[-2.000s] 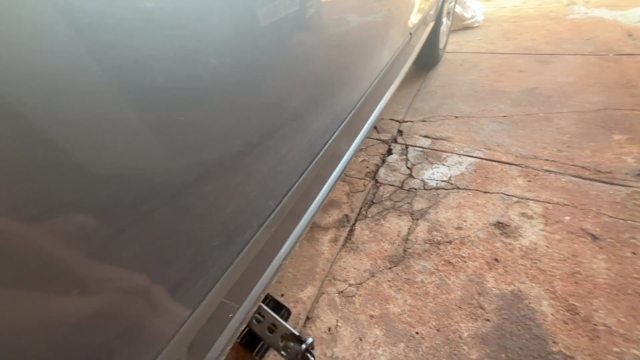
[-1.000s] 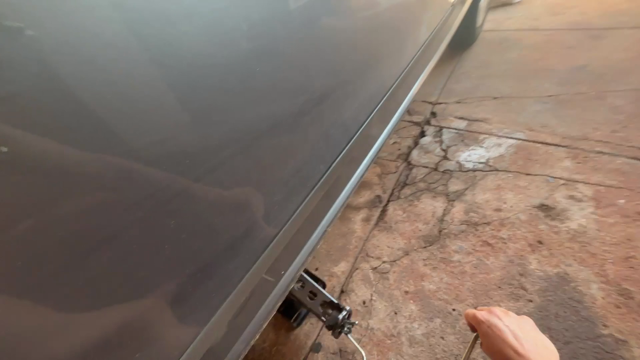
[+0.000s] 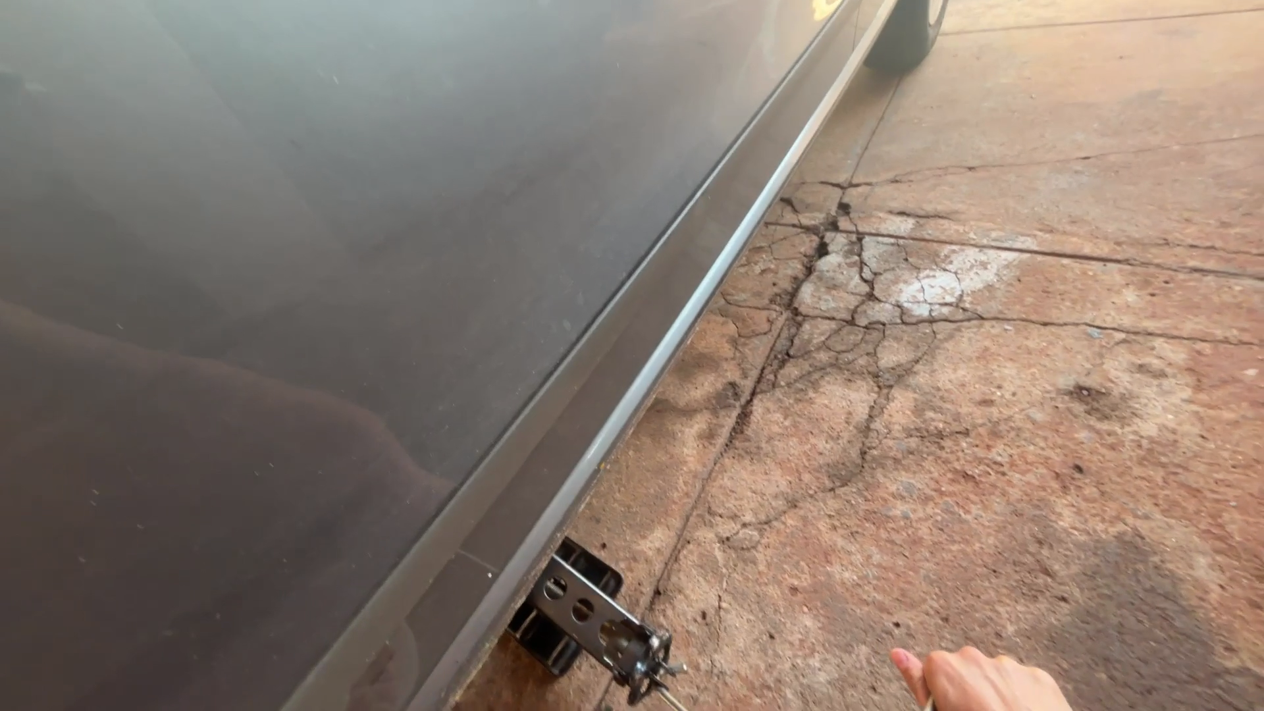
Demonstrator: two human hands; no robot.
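A black metal scissor jack point(image 3: 588, 612) with round holes in its arm stands under the sill of a dark car point(image 3: 632, 395). A thin metal rod point(image 3: 672, 699) runs from the jack's screw end and leaves the frame at the bottom. At the bottom right, my right hand point(image 3: 987, 681) is curled, thumb side to the left, around a thin metal rod, of which only a sliver shows below the thumb. Whether the two pieces are one crank is hidden below the frame. My left hand is not in view.
The car's dark side fills the left, its lower edge running diagonally up to a wheel point(image 3: 904, 39) at the top. Cracked reddish concrete point(image 3: 987, 444) lies to the right, with a whitish patch and a darker stain.
My right hand, absent two seconds ago, came into view at the bottom right one second ago and now sits lower in the frame. The view has shifted somewhat.
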